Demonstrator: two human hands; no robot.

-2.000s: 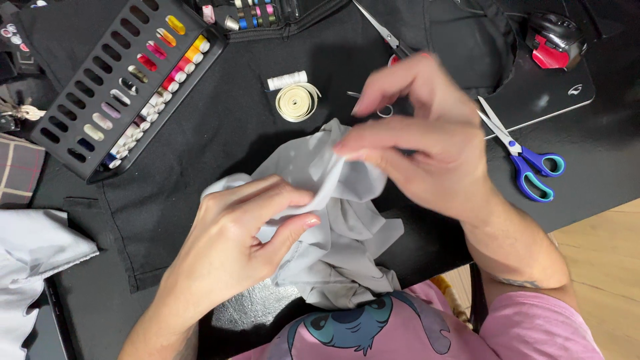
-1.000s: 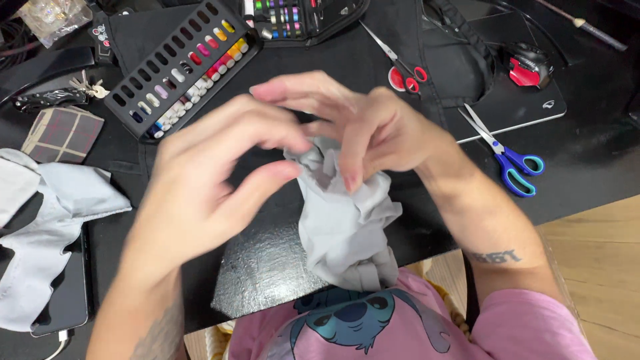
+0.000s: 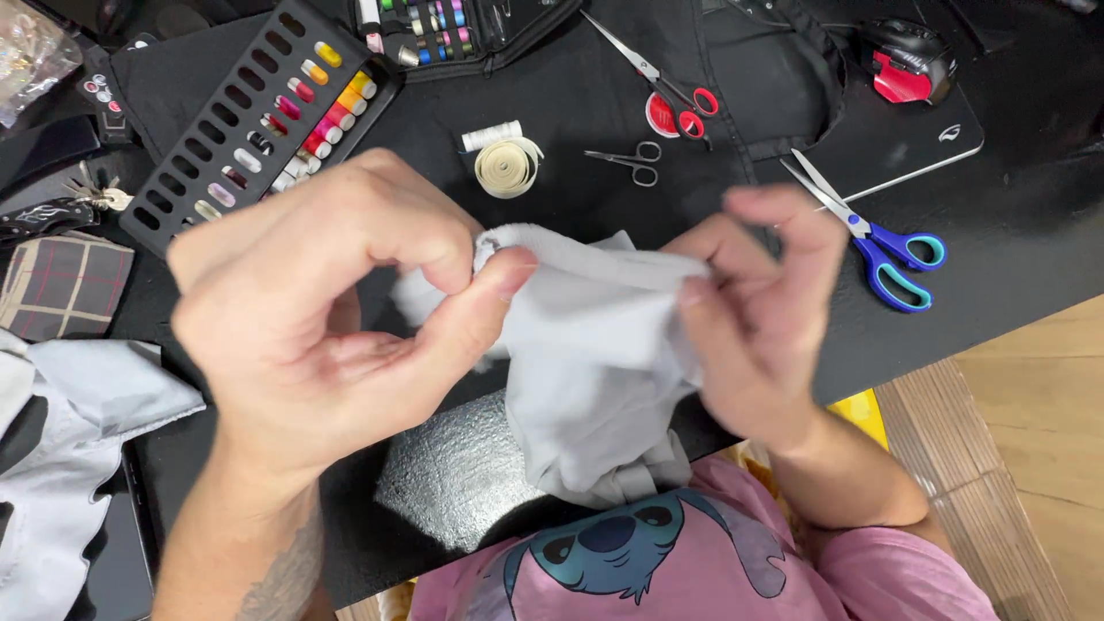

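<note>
A light grey fabric piece (image 3: pixel 586 345) is stretched between my two hands over the front edge of the black table, its lower part hanging in folds near my pink shirt. My left hand (image 3: pixel 345 310) pinches the fabric's upper left corner between thumb and forefinger. At the right end of the same top edge, my right hand (image 3: pixel 759 319) grips the cloth with thumb and fingers, its forefinger raised and blurred. Just beyond the cloth lie a rolled cream tape measure (image 3: pixel 507 167) and a white thread spool (image 3: pixel 492 135). Whether a needle is held cannot be seen.
Small metal scissors (image 3: pixel 634 160), red-and-black scissors (image 3: pixel 660 82) and blue-handled scissors (image 3: pixel 880 237) lie on the table. A black thread box (image 3: pixel 250 112) and an open sewing kit (image 3: pixel 483 34) are at the back. More grey fabric (image 3: pixel 78 431) lies left; a computer mouse (image 3: pixel 906 60) is back right.
My hands were close together over the bunched fabric a second ago; now they are apart, with its top edge spread between them. The view has shifted.
</note>
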